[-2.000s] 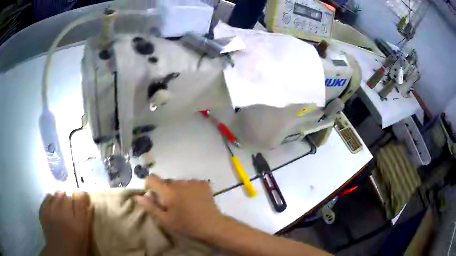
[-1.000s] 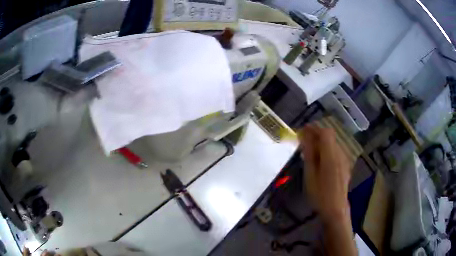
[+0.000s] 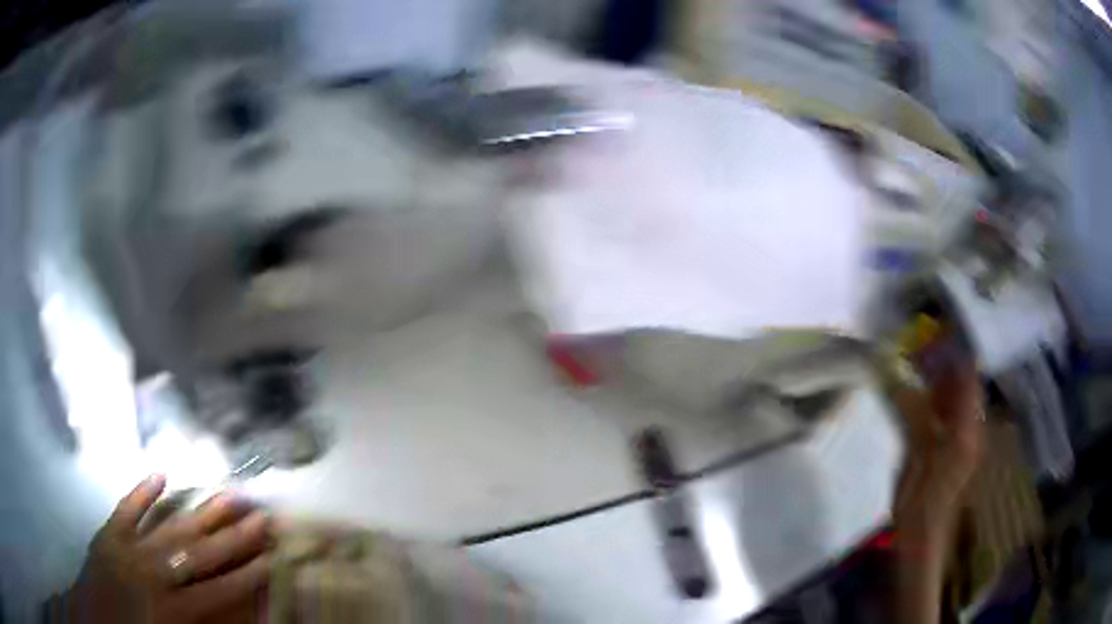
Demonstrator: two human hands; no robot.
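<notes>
The frame is heavily blurred. Beige cloth [image 3: 348,579] lies at the bottom left, below the machine's needle area, and is cut off by the lower edge. My left hand [image 3: 183,555] rests at its left side with fingers apart, a ring on one finger; whether the fingers press on cloth is unclear. My right hand [image 3: 939,427] is raised at the far right, beyond the table edge, closed around a small yellow thing [image 3: 922,332], which looks like the yellow-handled screwdriver; its shaft cannot be made out.
The sewing machine head [image 3: 366,268] fills the left and centre, with a white cloth [image 3: 695,232] draped over it. A red-handled tool [image 3: 571,362] lies by the cloth's lower edge. Dark snips [image 3: 677,518] lie on the white table [image 3: 561,567]. Another machine stands at the far right.
Over two seconds, my right hand has left the beige cloth and moved far right; the yellow screwdriver has gone from the table. Since one second ago, the view has swung back left, showing my left hand.
</notes>
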